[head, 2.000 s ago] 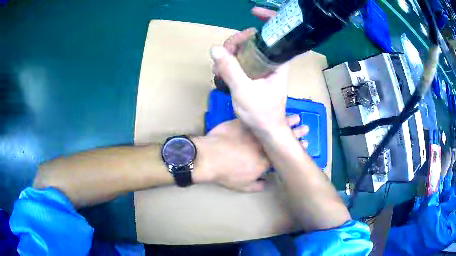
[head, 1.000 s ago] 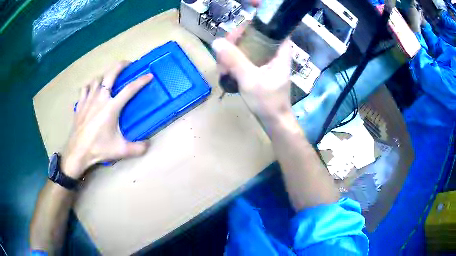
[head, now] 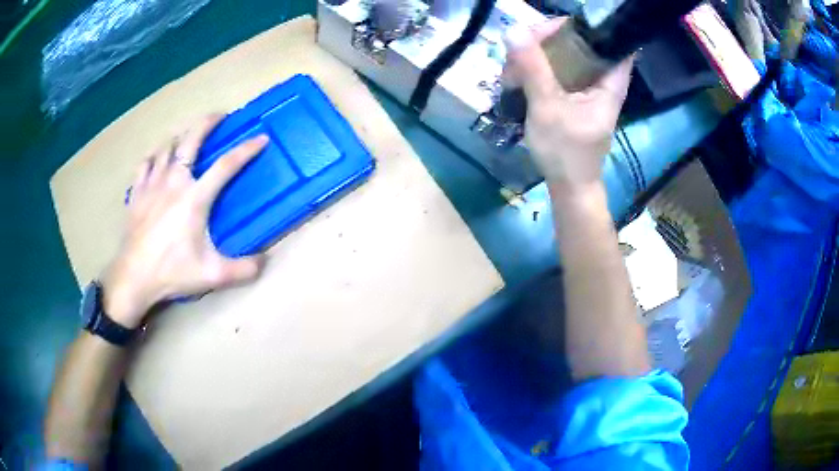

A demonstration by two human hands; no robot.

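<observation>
The blue handheld device (head: 285,161) lies back side up on the tan cardboard sheet (head: 368,304), with its raised panel and dotted patch showing. My left hand (head: 179,216) is spread over the device's left end, thumb on the near edge and fingers over the far side. My right hand (head: 570,120) grips the electric screwdriver (head: 575,57) by its tan grip, above the screw feeder (head: 460,87). The screwdriver's tip is hidden or too blurred to make out. Tiny dark specks lie on the cardboard.
A black strap crosses the feeder's white-grey boxes. Clear plastic film (head: 101,51) lies on the green bench at the far left. An open brown box (head: 704,276) with white pieces is at lower right. A person's blue sleeve (head: 800,120) shows at the right, a yellow box (head: 808,409) below.
From crossed arms over the device, my hands have moved apart. In the last second, my right hand has carried the screwdriver right, over the feeder. My left hand stays on the device.
</observation>
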